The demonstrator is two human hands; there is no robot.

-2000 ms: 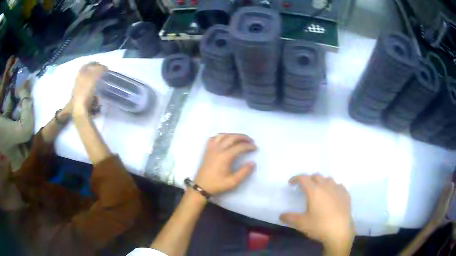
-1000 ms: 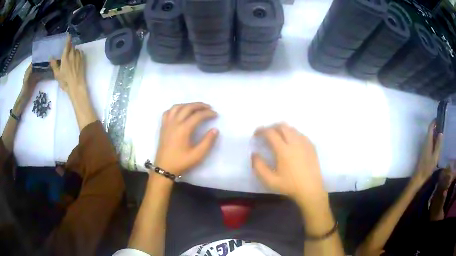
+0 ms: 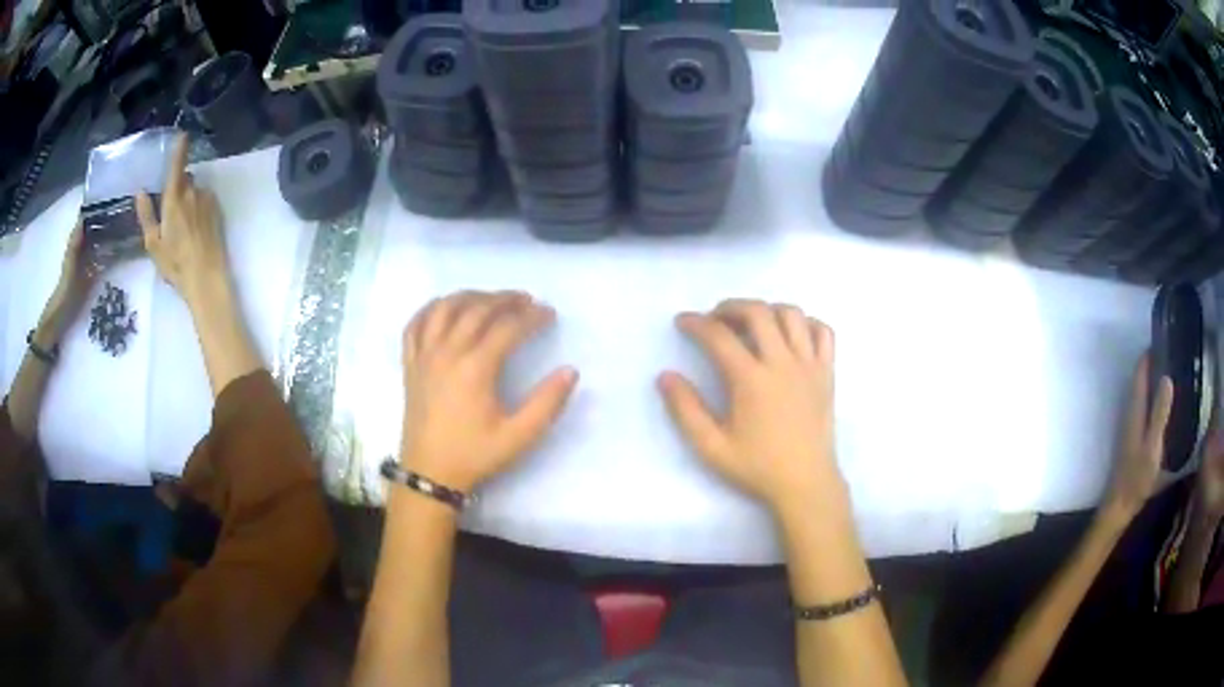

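My left hand [image 3: 470, 389] rests on the white table covering [image 3: 611, 463], left of centre, fingers apart and nothing in it. My right hand [image 3: 768, 396] lies on the covering right of centre, also apart and empty. Both hands are palm down with a gap between them. No unit lies between them. Stacked black parts [image 3: 548, 134] with round centre holes stand in columns behind my hands. The red item [image 3: 631, 623] shows in the lap between the thighs.
More stacked black parts [image 3: 926, 121] stand at back right. The crinkled tape strip [image 3: 318, 302] runs at left. The left neighbour in brown holds a clear cover [image 3: 132, 168] over something dark, behind small dark parts [image 3: 113, 321]. The right neighbour's hand holds a black unit [image 3: 1179, 376].
Both my hands have settled flat, the right one less blurred and turned more forward. The view has shifted from the left side to the middle. The right neighbour's black unit shows more fully.
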